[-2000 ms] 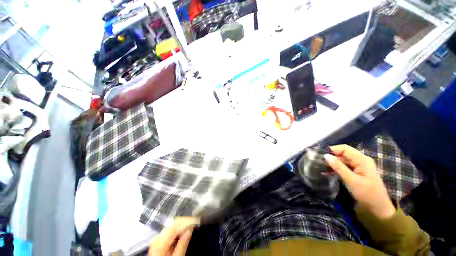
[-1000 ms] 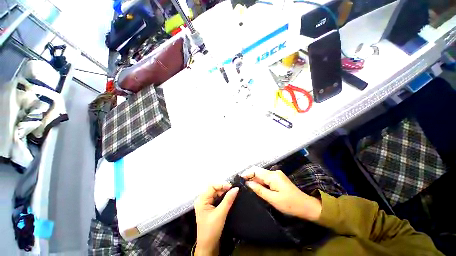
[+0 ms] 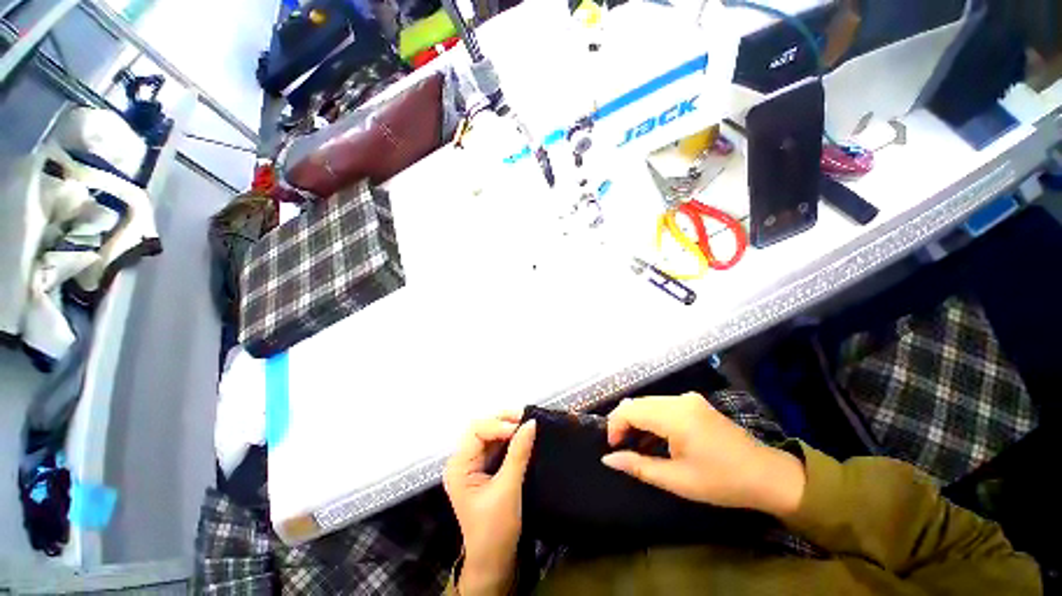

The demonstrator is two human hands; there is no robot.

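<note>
A black cloth panel (image 3: 606, 489) lies over my lap at the table's front edge, its black face up. My left hand (image 3: 489, 483) pinches its upper left corner between thumb and fingers. My right hand (image 3: 699, 452) pinches its upper edge further right, thumb and fingertips on the cloth. The panel's underside and lower part are hidden. The white sewing machine (image 3: 658, 116) with "JACK" lettering stands beyond, its needle area (image 3: 582, 210) above the table.
A plaid stack (image 3: 320, 268) sits at the table's left, a dark red-brown roll (image 3: 373, 146) behind it. Snips (image 3: 666, 283), red and yellow scissors (image 3: 702, 236), an upright smartphone (image 3: 784, 163) and a dark stick (image 3: 848, 200) lie right. Plaid pieces (image 3: 937, 378) are on the side surface.
The plaid piece on the table two seconds ago is gone from there. My hands came together on the black panel; since one second ago my right hand has slid right along its edge, away from my left.
</note>
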